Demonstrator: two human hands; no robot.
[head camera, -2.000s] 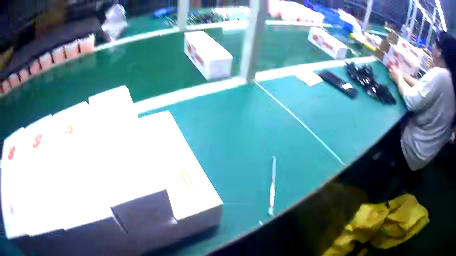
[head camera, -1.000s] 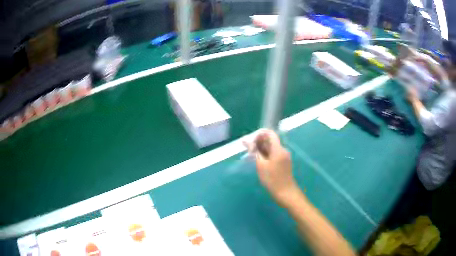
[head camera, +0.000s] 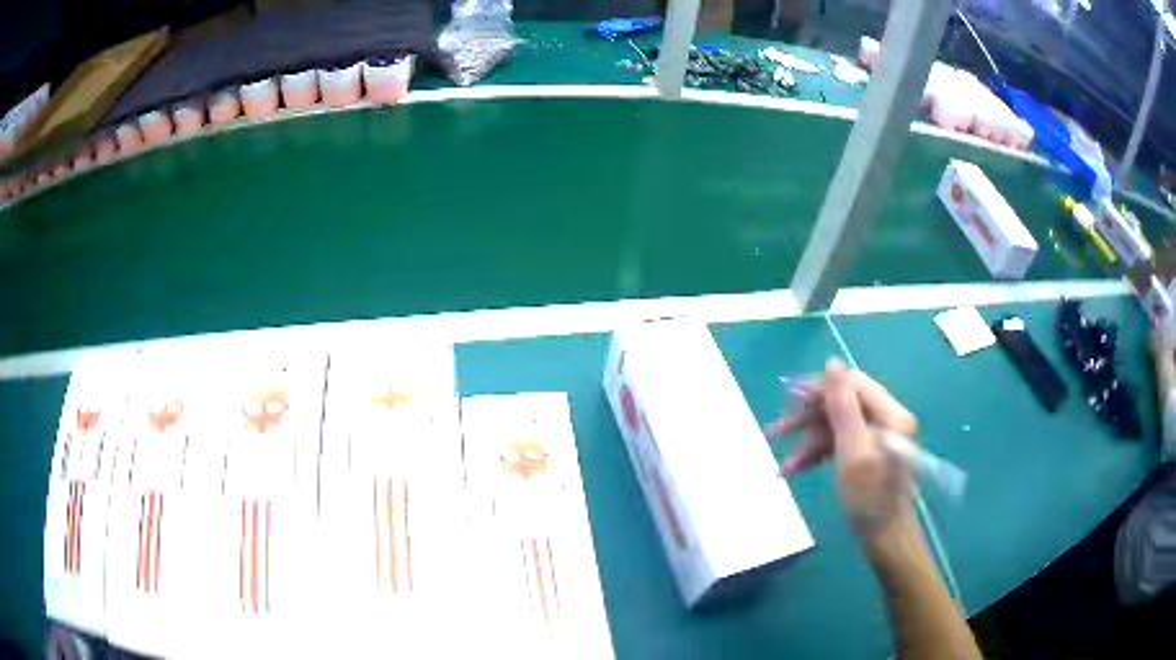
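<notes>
A long white retail box (head camera: 709, 451) with orange-red print on its side lies on the green bench in front of me. My right hand (head camera: 858, 445) is just right of this box, apart from it, with a thin whitish pen (head camera: 922, 464) held between its fingers; the hand is slightly blurred. Several more white boxes (head camera: 264, 490) lie side by side at the lower left, their printed faces up with orange round heads and striped handles. My left hand is not clearly in view.
Beyond the white rail (head camera: 555, 322) runs the green conveyor belt (head camera: 516, 194) with another box (head camera: 985, 219) at right. A metal post (head camera: 871, 155) stands at the rail. White paper (head camera: 963, 330) and black items (head camera: 1096, 368) lie right. Another person's arm shows at the right edge.
The nearer box has left the belt and now lies on the bench. My right hand has moved from the rail to the box's right side. The view has shifted, showing more of the grouped boxes.
</notes>
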